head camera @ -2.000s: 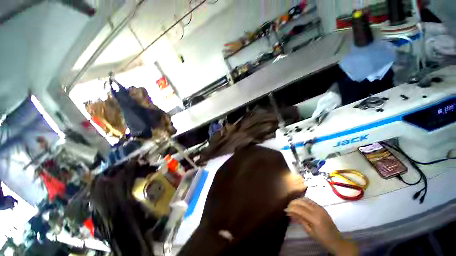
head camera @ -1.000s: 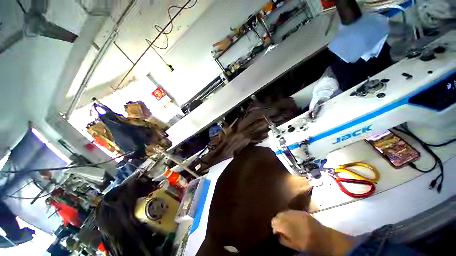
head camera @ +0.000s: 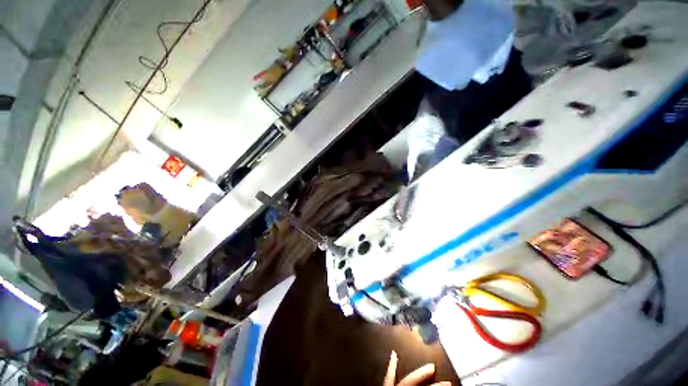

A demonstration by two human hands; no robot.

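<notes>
A large dark brown cloth (head camera: 309, 328) lies on the machine table and runs up to the needle area. The presser foot and needle area (head camera: 415, 315) are partly hidden by the machine head, and the cloth beside them is brightly lit. My right hand (head camera: 411, 373) is cut off by the bottom edge. Only some fingers show, slightly apart, over the brown cloth just below the needle area, holding nothing that I can see. My left hand is not in view.
Scissors with yellow and red loops (head camera: 502, 313) lie right of the needle. A lit smartphone (head camera: 571, 247) with black cables lies under the white machine arm (head camera: 483, 200). A blue-edged tray (head camera: 240, 354) stands left. A brown cloth pile (head camera: 332, 200) and a person in light blue (head camera: 468, 45) are behind.
The view has turned and come closer to the machine. My right hand has moved lower in the picture and is now mostly cut off. Its fingers look more spread than one second ago.
</notes>
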